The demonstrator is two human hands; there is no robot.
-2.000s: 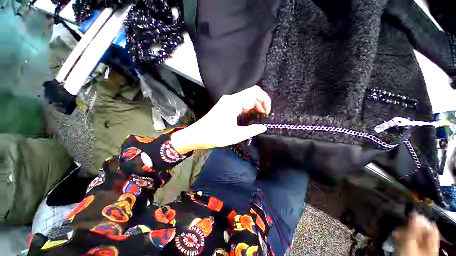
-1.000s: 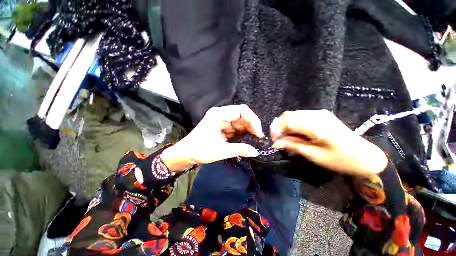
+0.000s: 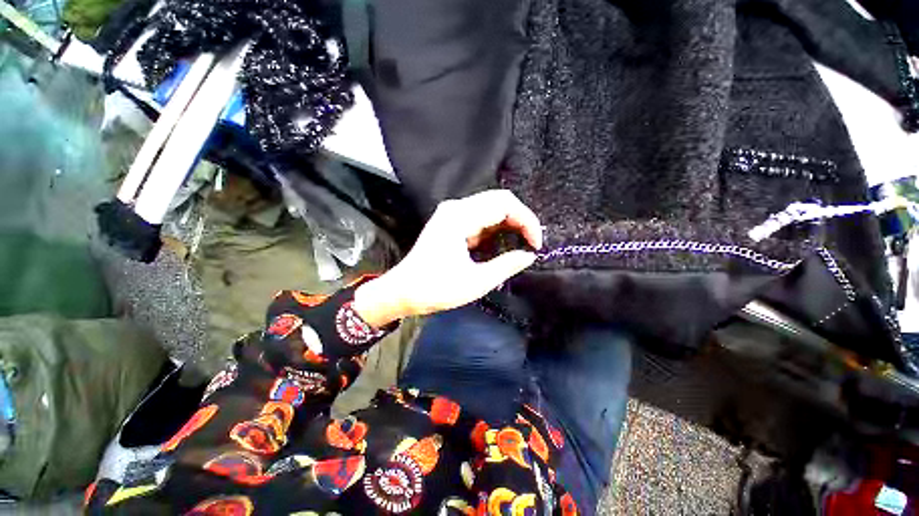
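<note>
A dark tweed jacket (image 3: 615, 121) covers the table, its smooth black lining (image 3: 625, 302) folded down along the hem. A thin silvery-purple chain (image 3: 645, 245) runs along the hem edge, from my left fingertips rightward to a corner of the lining. My left hand (image 3: 453, 252) pinches the hem edge and the chain's left end between thumb and fingers. My right hand is not in the picture. No needle or thread can be made out.
A pile of black shiny trim (image 3: 292, 76) lies upper left by a white bar (image 3: 181, 136). A twisted white cord (image 3: 826, 210) lies across the jacket at right, below a flecked pocket trim (image 3: 781, 163). A red item (image 3: 867, 497) is at the lower right.
My right hand was at the hem beside my left hand one second ago and has left the picture. The chain shows again. My left hand keeps its pinch.
</note>
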